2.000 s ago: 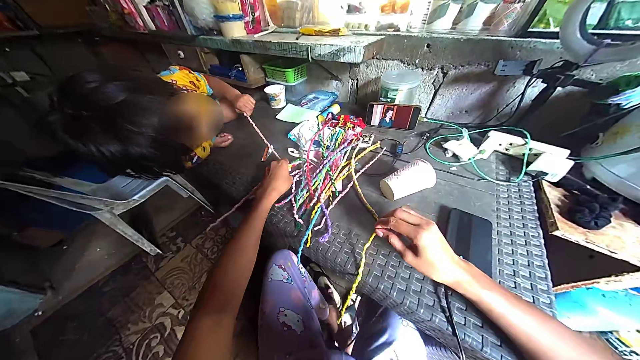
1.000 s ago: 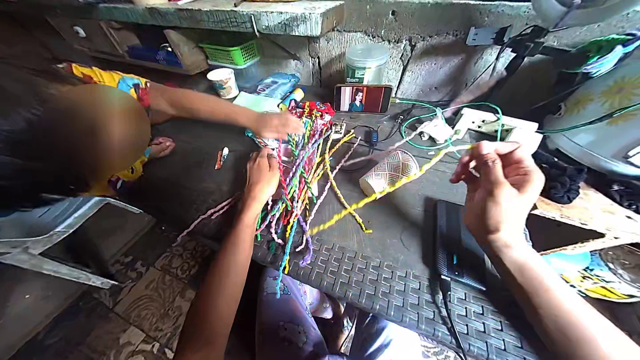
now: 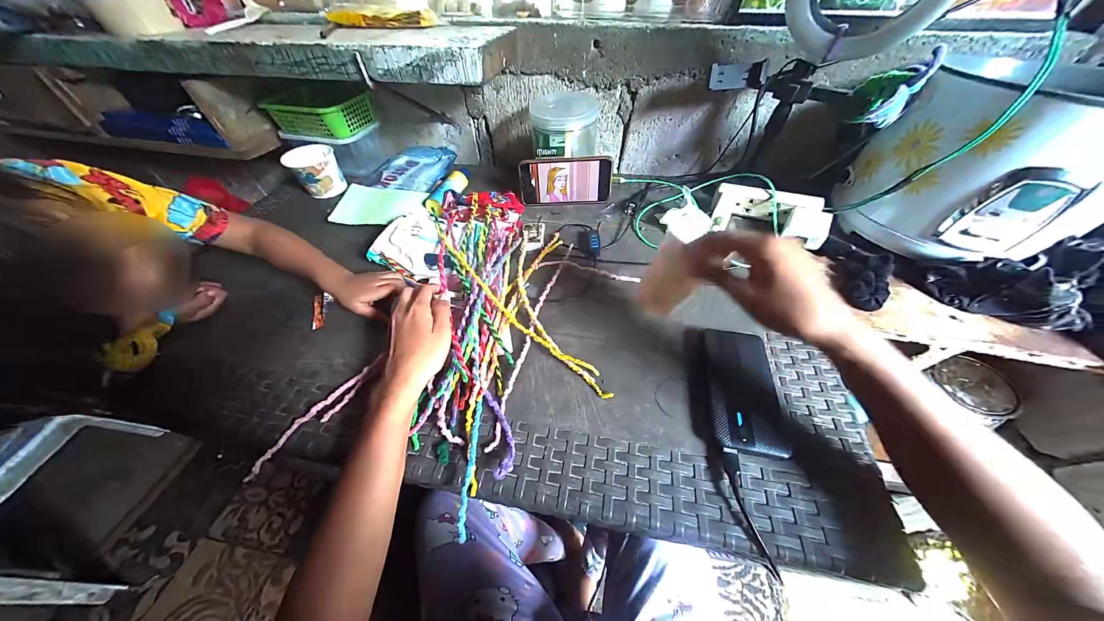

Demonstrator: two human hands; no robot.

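A bundle of multicoloured twisted or braided yarn cords lies fanned out on the dark table, with loose ends over its near edge. My left hand rests at the bundle's left side, its fingers closed on cords there. Beside it, almost touching, is another person's hand. My right hand is raised over the table's right side, in front of the power strip. It is motion-blurred, and a blurred tan shape at its fingertips cannot be made out. A pink cord runs from the bundle towards that shape.
A phone leans before a clear plastic jar. A paper cup stands back left. Near my right arm lie a black device with a cable, a white power strip with green cords, and a flowered appliance. A person sits at left.
The yellow cord stretched to my right hand a second ago now lies on the table. The patterned cup right of the bundle no longer shows there. The other person's hand has moved left off the bundle.
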